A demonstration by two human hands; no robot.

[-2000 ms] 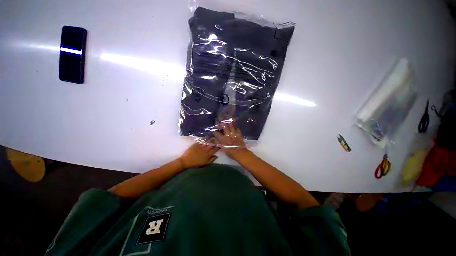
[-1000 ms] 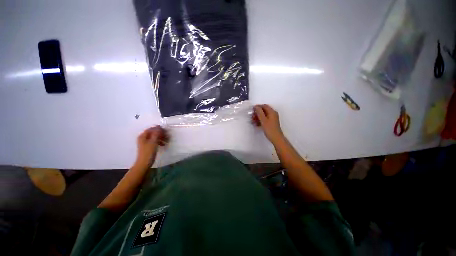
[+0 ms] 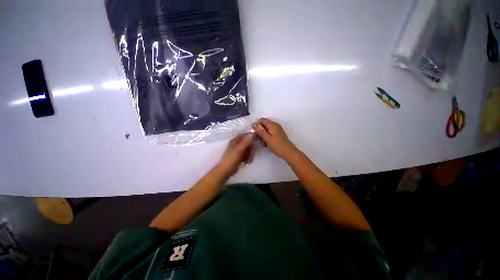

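A dark grey folded garment in a shiny clear polybag (image 3: 186,71) lies flat on the white table, its far end cut off by the top edge of the picture. The bag's clear, crinkled near edge (image 3: 200,134) extends past the garment toward me. My right hand (image 3: 271,136) pinches the bag's near right corner between its fingertips. My left hand (image 3: 238,152) is close beside it at the same corner, palm side low. Its fingers are blurred, and I cannot tell whether they grip the plastic.
A black smartphone (image 3: 38,88) lies at the table's left. On the right are thread snips (image 3: 387,98), red and yellow scissors (image 3: 454,121), a stack of empty polybags (image 3: 432,44), dark-handled scissors (image 3: 491,46) and a yellow cloth (image 3: 493,112). A wooden stool (image 3: 55,210) stands below left.
The bagged garment first came nearer the top edge and now sits further left in view. My hands parted to the bag's near corners, then my left hand moved right to join my right hand.
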